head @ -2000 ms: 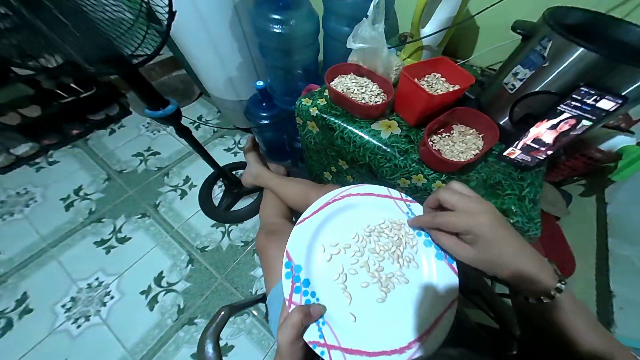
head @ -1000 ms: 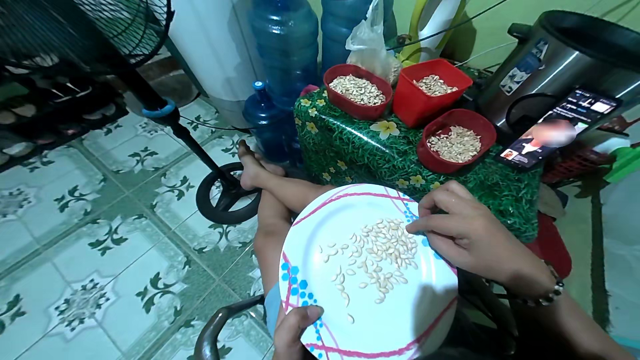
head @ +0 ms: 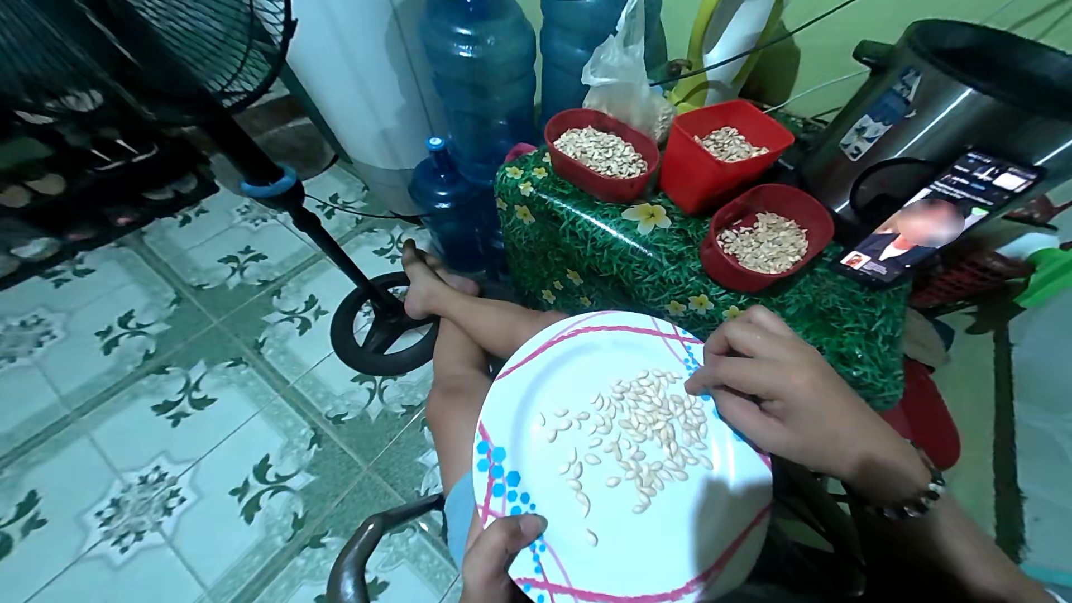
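My left hand point(head: 501, 557) grips the lower left rim of a white plate point(head: 620, 548) with pink lines and blue dots, thumb on top. Pale seeds point(head: 649, 427) lie loose in the middle and upper right of the plate. Over the plate's upper right rim is my right hand point(head: 775, 394), its fingers bent together; whether a seed is between the fingertips cannot be seen. Beyond the plate, a red oval bowl point(head: 600, 186), a red square container point(head: 688, 180) and another red bowl point(head: 727, 272) hold more seeds or shells.
The containers stand on a table with a green grass-print cover point(head: 586, 243). A phone point(head: 938, 218) leans by a large metal pot point(head: 997, 100). Behind are blue water bottles point(head: 481, 84) and a plastic bag point(head: 624, 79). A stand fan point(head: 268, 180) is at left, a chair armrest point(head: 356, 557) below.
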